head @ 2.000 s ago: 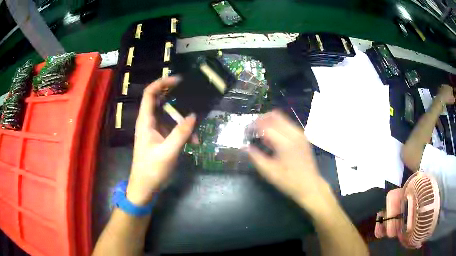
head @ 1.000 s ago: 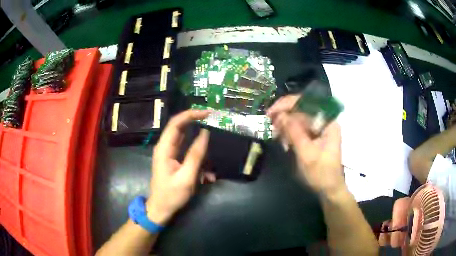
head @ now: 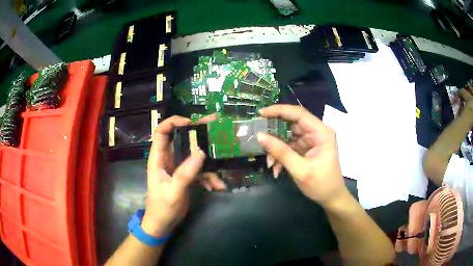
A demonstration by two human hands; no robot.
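Observation:
My left hand [head: 176,166] grips the left end of a black housing [head: 185,143] that has a pale yellow strip. My right hand [head: 306,150] holds the right end of a green circuit board [head: 226,136] with a silver-grey shield area. The board lies over the housing, lengthwise across it; whether it is seated inside I cannot tell. A heap of loose green boards [head: 233,78] lies just behind my hands. A column of black housings [head: 133,95] with pale yellow strips stands to the left.
Red ribbed trays [head: 39,171] are at left, with bundled boards [head: 46,88] on top. A second housing stack [head: 339,44] and white paper sheets [head: 384,114] are at right. A pink fan [head: 443,223] and another person's arm [head: 447,132] are far right. A green belt [head: 218,15] runs behind.
My right hand has moved left and brought the green board over the housing. My left hand has moved slightly left, and the housing is now held level.

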